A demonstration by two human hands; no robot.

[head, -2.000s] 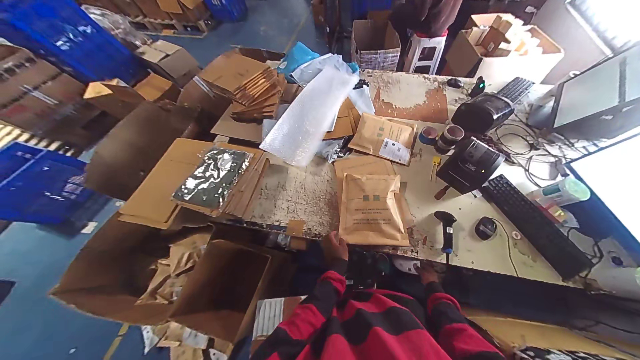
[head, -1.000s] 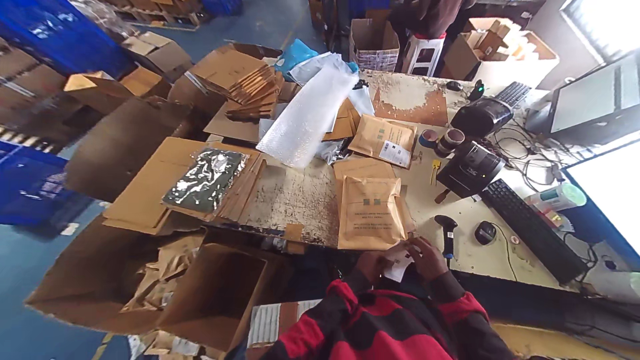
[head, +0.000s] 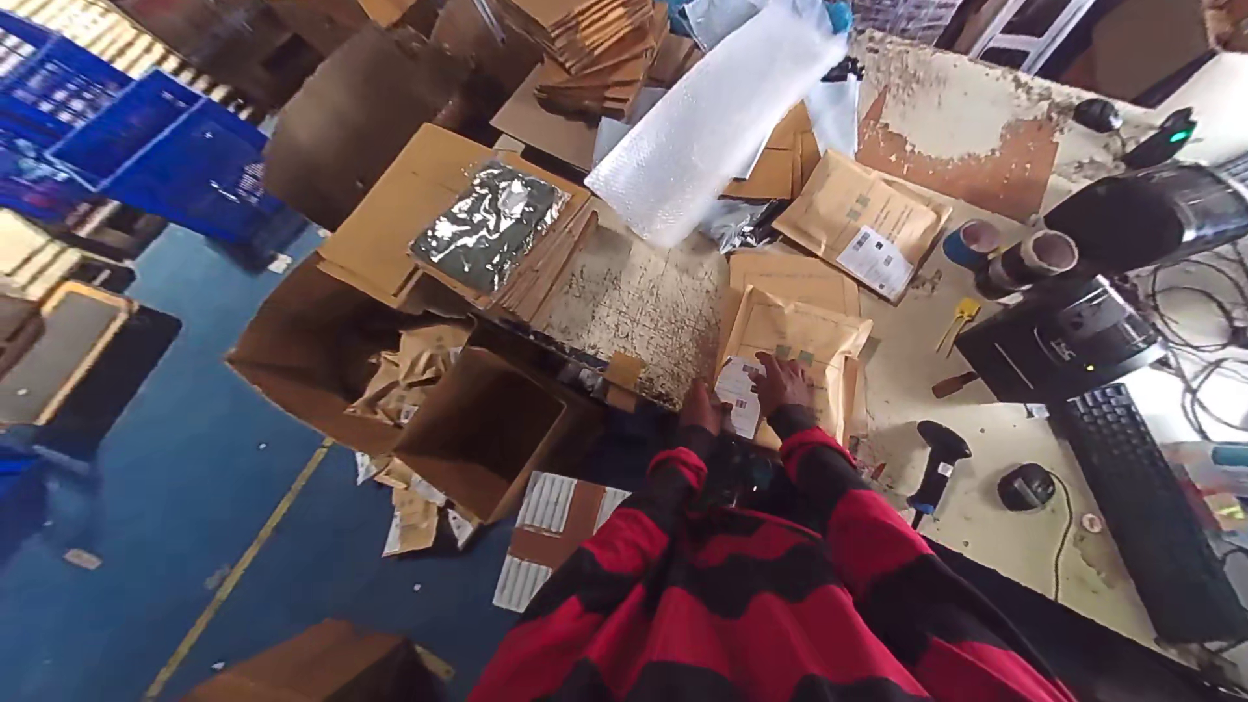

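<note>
A brown paper mailer (head: pixel 814 336) lies at the table's front edge, partly over another brown envelope. On its lower left part is a white printed label (head: pixel 739 395). My right hand (head: pixel 783 383) lies spread on the mailer at the label's right edge. At the label's left edge is my left hand (head: pixel 704 408), its fingers partly hidden, so its hold cannot be told. A second labelled mailer (head: pixel 858 222) rests farther back. To the left, a dark item in clear plastic (head: pixel 492 224) lies on stacked brown envelopes.
Bubble wrap (head: pixel 717 117) spans the table's back left. Tape rolls (head: pixel 1038 258), a label printer (head: pixel 1061 336), a barcode scanner (head: pixel 938 468), a mouse (head: pixel 1026 487) and a keyboard (head: pixel 1150 517) are on the right. An open cardboard box (head: pixel 483 429) stands below the table's left edge.
A white label, held between both hands in front of the table one second ago, is now on the front mailer. Both hands have moved onto that mailer. The view has turned and come closer.
</note>
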